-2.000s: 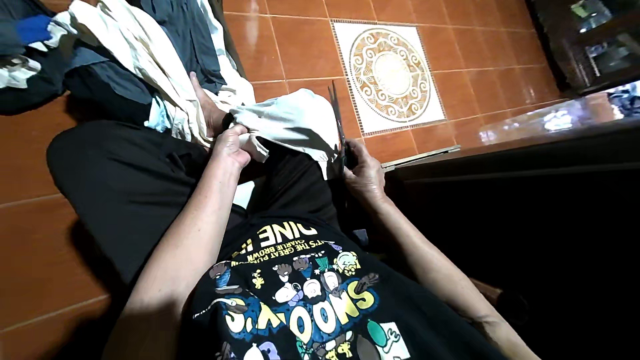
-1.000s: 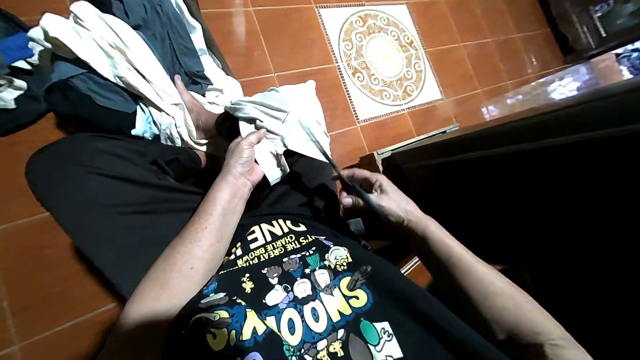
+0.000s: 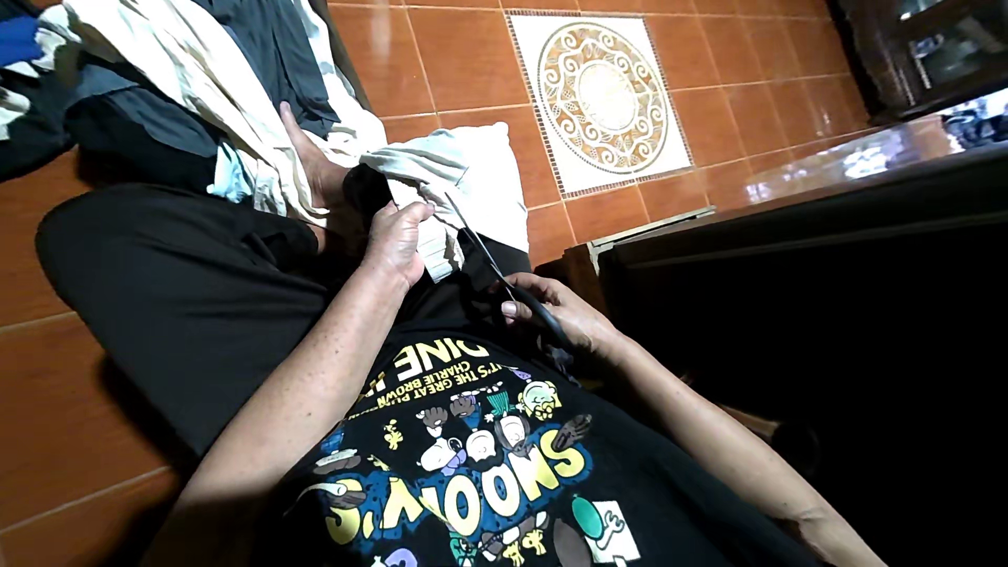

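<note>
My left hand (image 3: 396,240) pinches a piece of pale cloth (image 3: 488,177) that drapes over my leg at the middle of the view. From the right, my right hand (image 3: 555,311) grips the dark handles of a pair of scissors (image 3: 492,264). The blades point up and left and lie against the cloth, just right of my left fingers. Whether fabric sits between the blades cannot be told. Part of the cloth's lower edge hangs below my left thumb.
A pile of clothes, with a cream garment (image 3: 193,71) and dark ones (image 3: 142,118), lies at the upper left by my bare foot (image 3: 311,161). Orange floor tiles (image 3: 465,59) surround a patterned tile (image 3: 606,98). Dark wooden furniture (image 3: 787,228) stands close on the right.
The scissors stood nearly upright at the cloth's right edge two seconds ago; now they slant up and left across it. My right hand has moved lower relative to the cloth.
</note>
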